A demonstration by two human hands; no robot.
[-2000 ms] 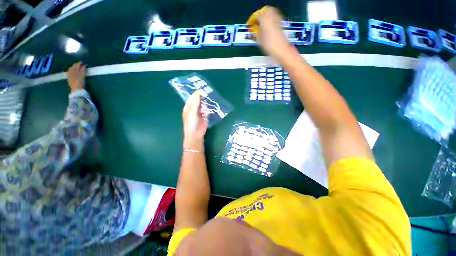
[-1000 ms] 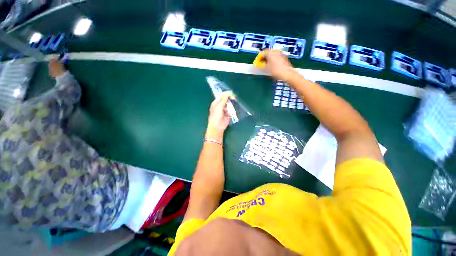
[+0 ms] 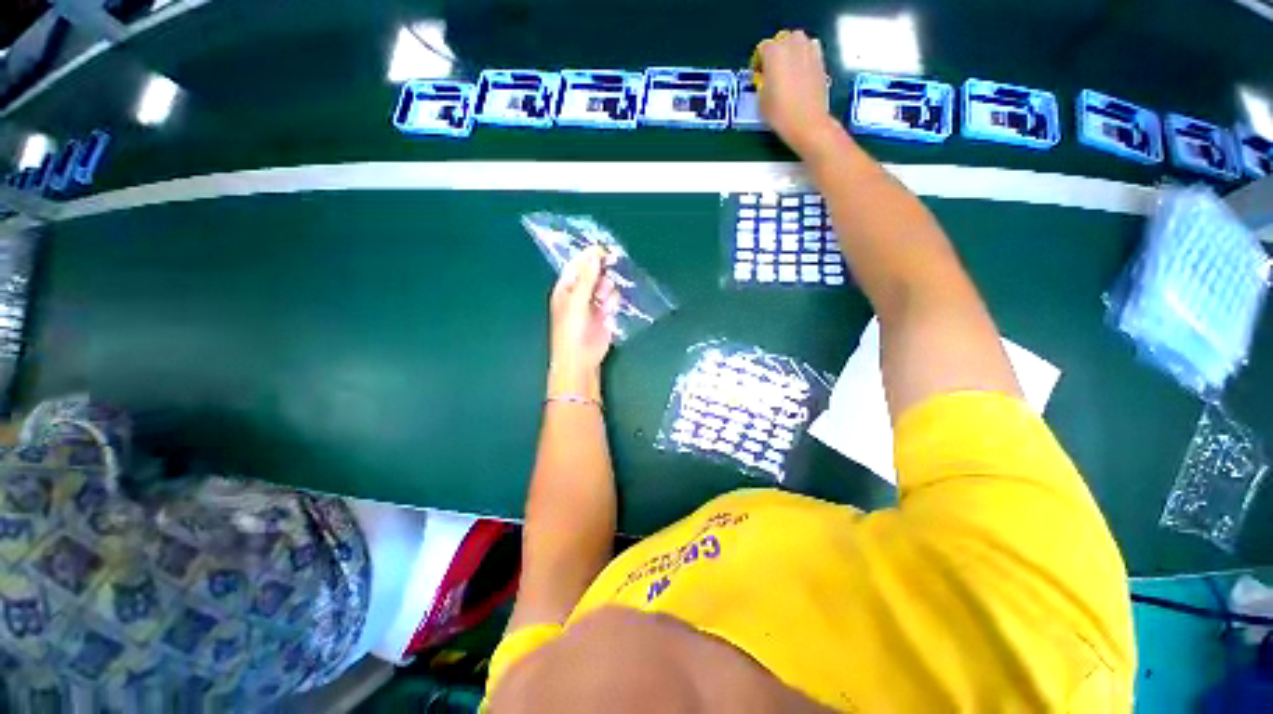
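Observation:
My left hand (image 3: 584, 310) grips a shiny clear carrier sheet (image 3: 639, 296) with a few white pieces, over the green surface. My right hand (image 3: 793, 81), with yellow on a fingertip, is over an electronic unit (image 3: 754, 101) in the row and partly covers it; its fingertips and anything between them are hard to make out. Other blue-rimmed units, such as one to the left (image 3: 686, 98), stand in a row. A second pad sheet (image 3: 786, 240) lies near the pale strip, partly behind my right forearm. A crinkled third pad sheet (image 3: 741, 405) lies nearer my body.
A white paper sheet (image 3: 854, 419) lies partly under my right arm. A stack of clear packs (image 3: 1195, 290) and a crumpled clear bag (image 3: 1212, 477) are at the right. A pale strip (image 3: 461, 176) borders the dark green belt. A person in a patterned top (image 3: 182, 586) is at the lower left.
My right hand has moved up from the pale strip to a unit on the belt. The sheet in my left hand is turned flatter to view. The other person's hand is no longer visible.

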